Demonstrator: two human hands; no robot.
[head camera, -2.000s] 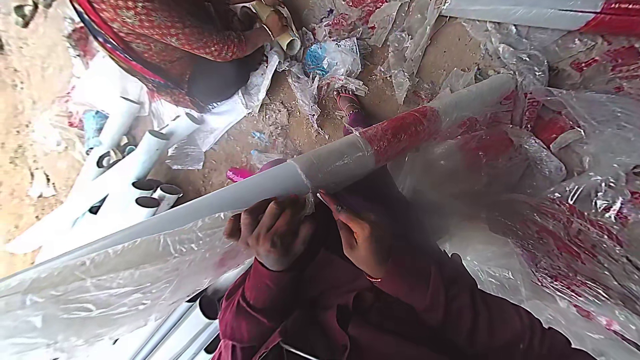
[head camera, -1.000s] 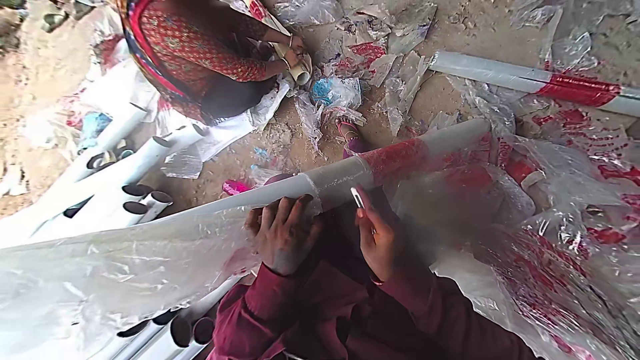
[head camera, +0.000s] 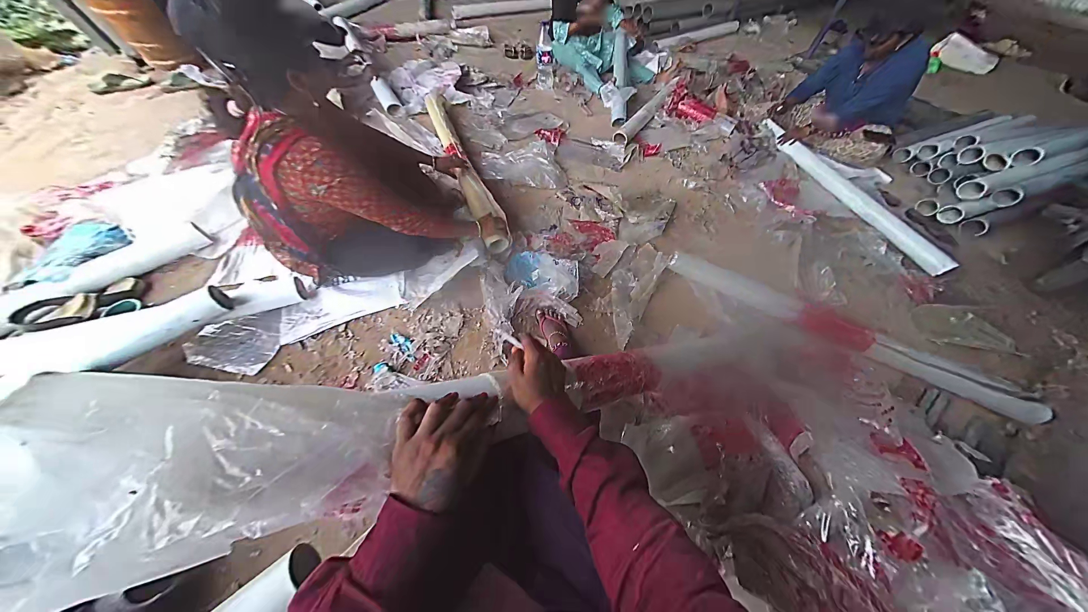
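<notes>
A long white pipe with a red band (head camera: 614, 379) lies across my lap, with clear plastic film (head camera: 195, 467) spread over its left part. My left hand (head camera: 442, 446) presses flat on the film-covered pipe, fingers over its top. Just right of it, my right hand (head camera: 535, 374) is closed around a small white tool (head camera: 512, 340), whose tip points up and left above the pipe; its exact kind cannot be told. Blurred film covers the pipe's right end.
At the upper left, a person in a patterned top (head camera: 340, 183) holds a tan pipe (head camera: 459, 153). White pipes (head camera: 153, 327) lie at left, stacked grey pipes (head camera: 994, 166) at right. Two more people sit farther back. A pipe with a red band (head camera: 833, 327) and crumpled film (head camera: 901, 510) lie at right.
My right hand has moved from just below the pipe to over it, still with the small white tool. My left hand stays on the pipe. The view has tilted up.
</notes>
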